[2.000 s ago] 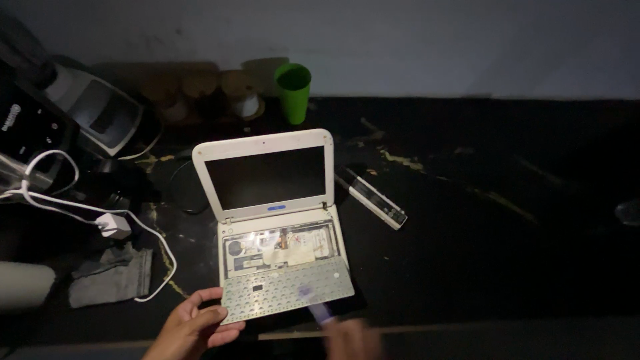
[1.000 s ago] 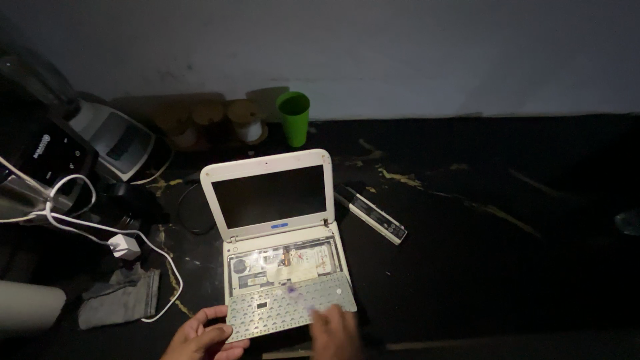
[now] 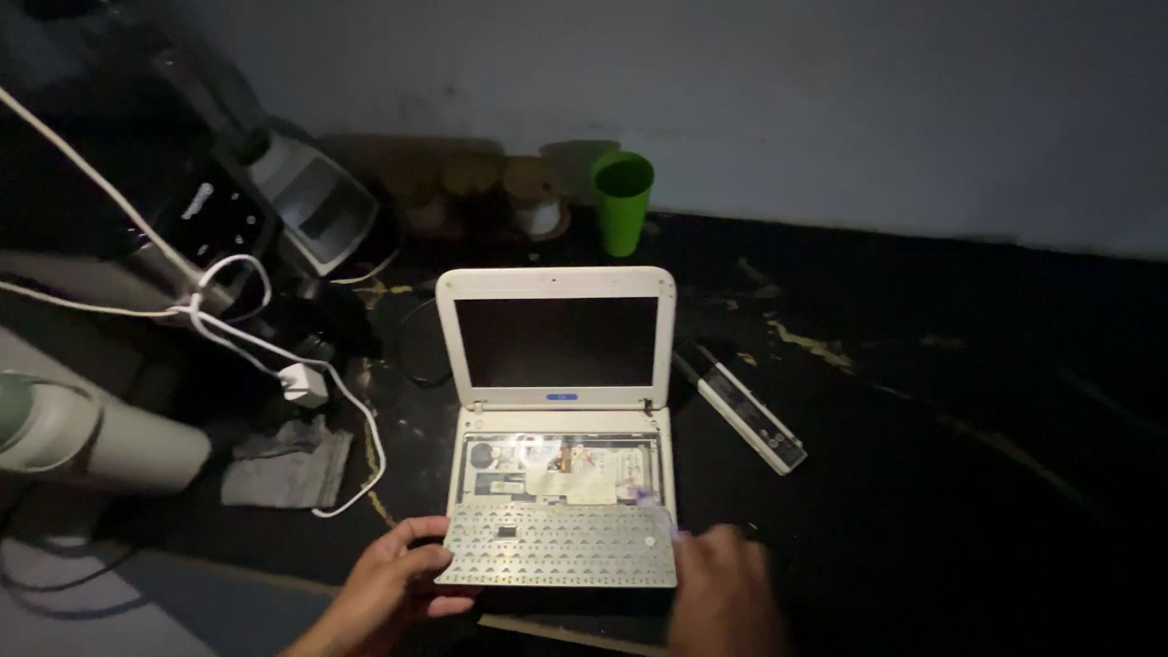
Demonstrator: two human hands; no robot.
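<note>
A small white laptop stands open with a dark screen, its inner bay showing circuitry and a pale sheet. The keyboard panel lies turned over across the laptop's front, metal back up. My left hand grips that panel's left edge between thumb and fingers. At its right edge is my right hand, blurred, closed around a thin purple tool whose kind I cannot tell; the tool's blurred tip reaches over the bay's lower right. A laptop battery lies on the counter right of the laptop.
Behind the laptop stands a green plastic cup, with jars beside it. At left are a blender base, a white charger with cable, a grey cloth and a pale bottle. The wall borders the black counter.
My right hand, with the purple tool, has moved from in front of the panel to its right edge. My left hand still holds the panel's left side.
</note>
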